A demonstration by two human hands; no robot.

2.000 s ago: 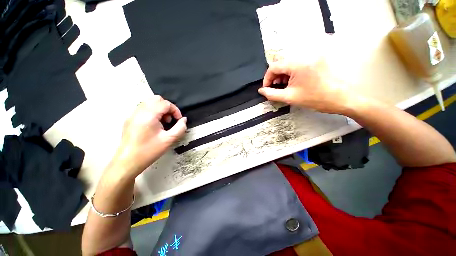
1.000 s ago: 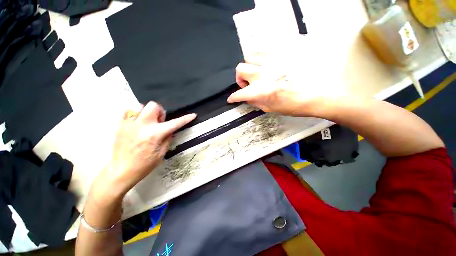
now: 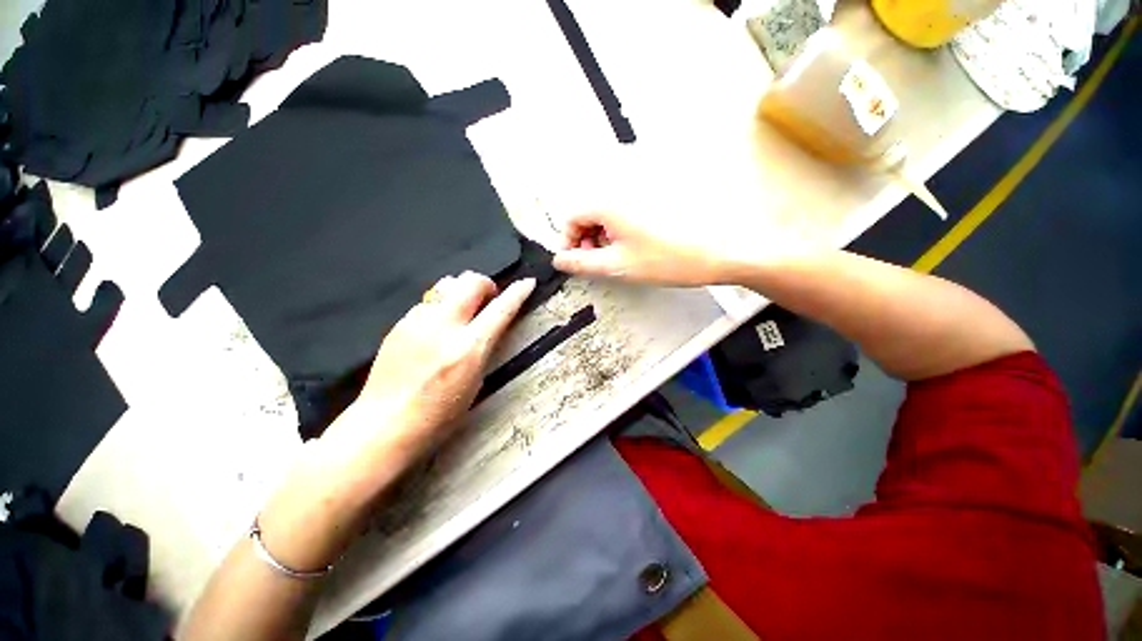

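Note:
A black panel [image 3: 351, 213] with side tabs lies flat on the white table, its near edge carrying a darker band. My left hand [image 3: 432, 351] lies over that near edge, fingertips pressing on the band. My right hand [image 3: 620, 251] is at the band's right end, thumb and forefinger together at its corner; whether they pinch it is hard to tell. A narrow black strip [image 3: 539, 354] lies on the smeared near part of the table, its left part hidden by my left hand and forearm.
Black panels [image 3: 50, 351] and a black pile [image 3: 138, 88] lie left. A loose strip [image 3: 591, 69] lies beyond my right hand. A glue bottle [image 3: 833, 107], a yellow tub [image 3: 927, 15] and crumpled white material [image 3: 1021, 56] stand right. A black bundle [image 3: 783, 363] is below the table edge.
The view has turned and shifted, so the panel appears tilted and its far end shows. My left hand has moved right along the band. My right hand is now at the band's right corner.

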